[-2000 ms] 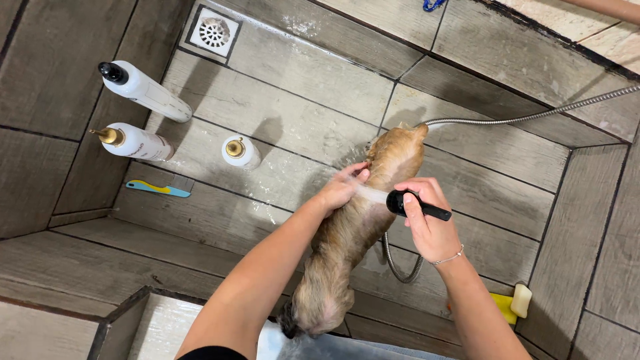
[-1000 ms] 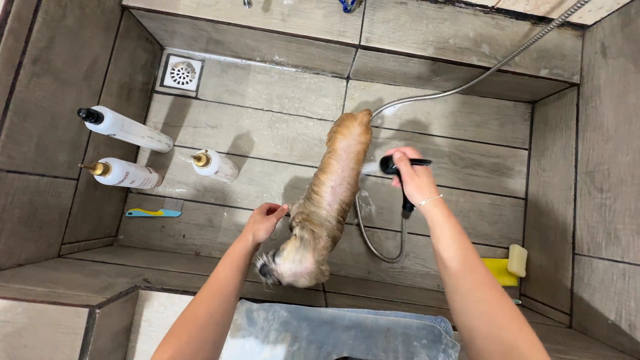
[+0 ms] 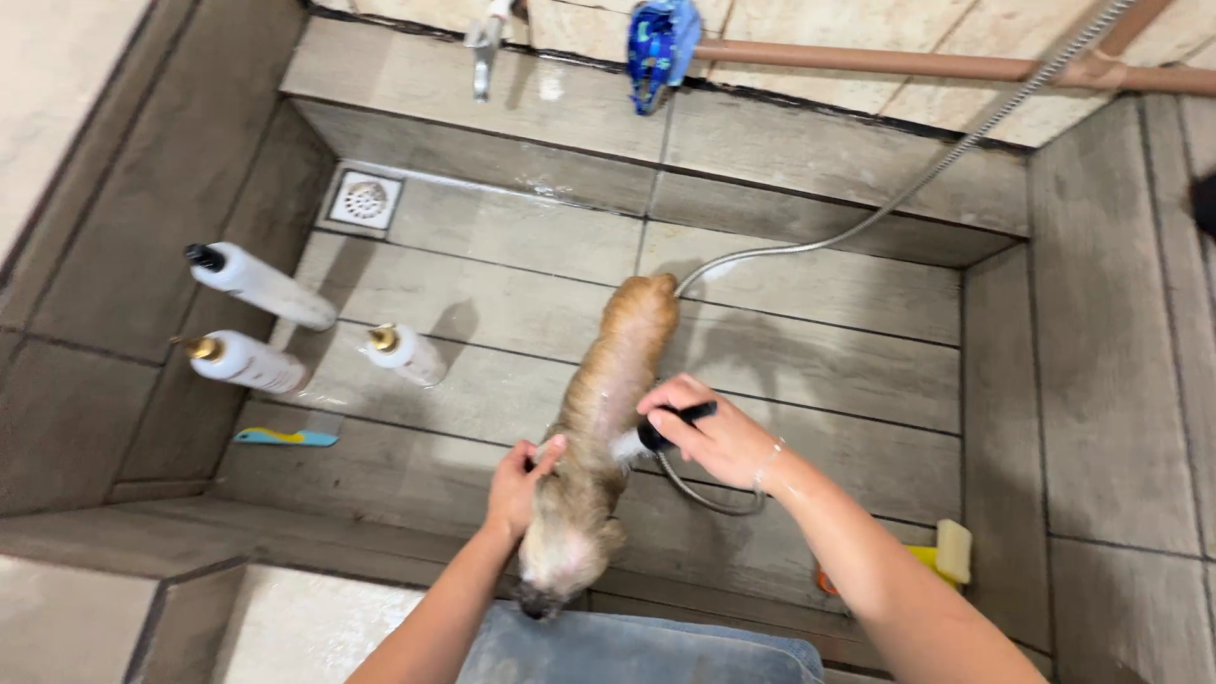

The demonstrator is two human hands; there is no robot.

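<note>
A small wet dog with tan fur (image 3: 617, 370) stands in a tiled basin, its dark muzzle toward the near edge. My right hand (image 3: 708, 437) grips a black shower head (image 3: 665, 429), which sprays water onto the dog's side near the shoulder. A metal hose (image 3: 826, 242) runs from the upper right wall, passes behind the dog and loops below my right hand. My left hand (image 3: 525, 480) rests against the dog's other side by the shoulder, thumb on the fur; its fingertips are partly hidden.
Three white bottles (image 3: 271, 285) stand at the left, near a blue and yellow comb or brush (image 3: 285, 437). A square floor drain (image 3: 365, 200) lies at the upper left. A cream sponge or soap block (image 3: 953, 551) sits at the lower right. A grey-blue mat (image 3: 646, 651) covers part of the near ledge.
The spray has come from beside the dog's back to its shoulder. My left hand, apart from the fur or barely at it a second ago, now lies against the dog's side. The view has shifted.
</note>
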